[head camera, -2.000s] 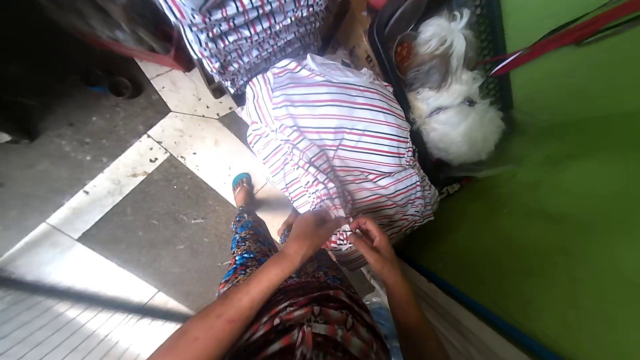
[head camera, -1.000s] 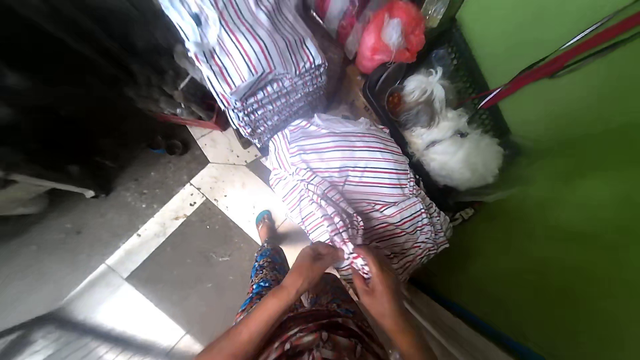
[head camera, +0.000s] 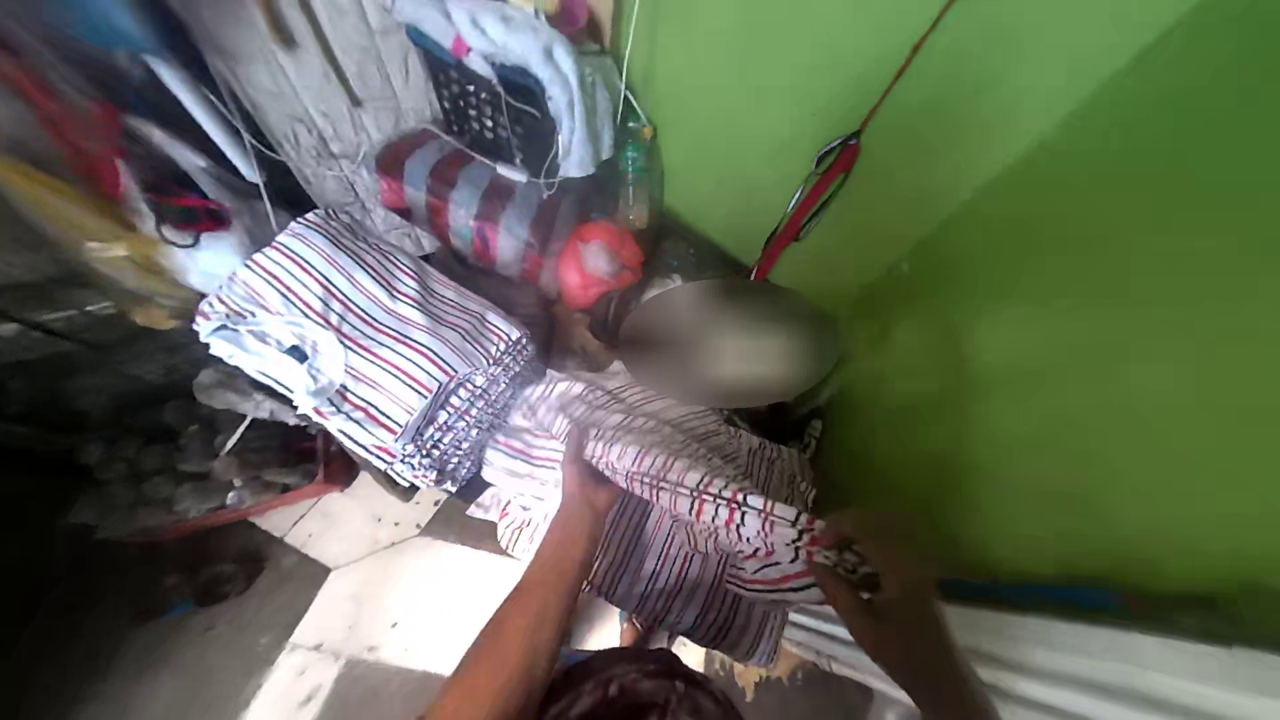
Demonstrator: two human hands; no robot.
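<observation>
A striped cloth garment with a gathered edge (head camera: 700, 480) stretches between my two hands, over more striped cloth. My left hand (head camera: 588, 480) grips its left part. At its gathered right end, my right hand (head camera: 875, 570) is closed on the cloth, somewhat blurred. To the left stands a stack of folded striped cloth (head camera: 370, 330) with gathered edges facing the held piece. A small white loop of cloth or string (head camera: 315, 360) lies on the stack's near left side.
A green wall (head camera: 1080, 400) rises on the right, with a red strap (head camera: 815, 205) hanging against it. Behind the cloth are a red plastic bag (head camera: 598, 262), a plastic bottle (head camera: 634, 175) and a striped bundle (head camera: 470, 205). Floor tiles (head camera: 410, 600) show below.
My hands were close together at the near edge of the cloth; now they are wide apart with the garment stretched between them. The view has swung to show more of the wall and stack.
</observation>
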